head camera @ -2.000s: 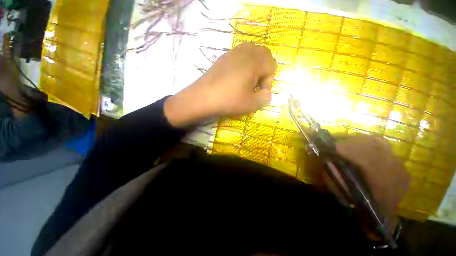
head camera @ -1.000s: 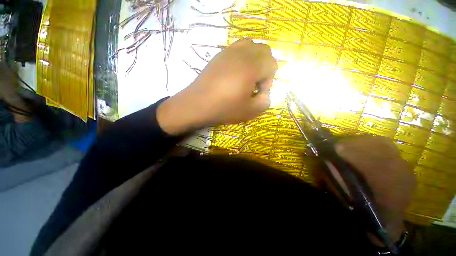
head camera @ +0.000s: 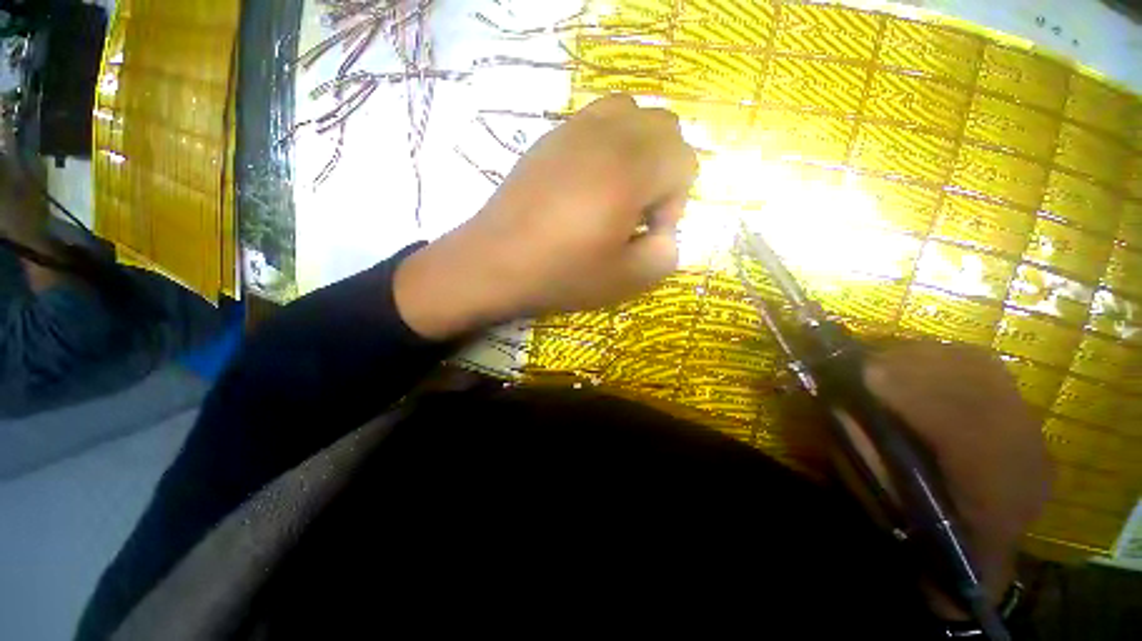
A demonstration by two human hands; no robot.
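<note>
The shiny yellow-amber sheet [head camera: 1002,175] with a grid of zigzag cells lies before me, glaring white near its middle. My left hand [head camera: 589,213] rests curled over the sheet's left part, fingertips bunched towards the glare; whether they pinch a lead wire cannot be seen. My right hand [head camera: 958,426] is shut on the dark soldering iron [head camera: 864,407]. Its thin metal tip points up and left into the glare, a little right of my left fingertips. A thin guide tube runs beside it. The contact point of the tip is lost in the glare.
A tangled pile of reddish-brown loose wires [head camera: 376,56] lies on the white surface left of the sheet. Several dark leads [head camera: 520,113] stick out at the sheet's left edge. Farther left are a grey strip [head camera: 266,163], another amber sheet [head camera: 169,138] and another person's sleeve [head camera: 75,332].
Since one second ago the iron and my right hand have moved slightly right. My left hand has stayed nearly still. The whole view shifted slightly since the earliest frame.
</note>
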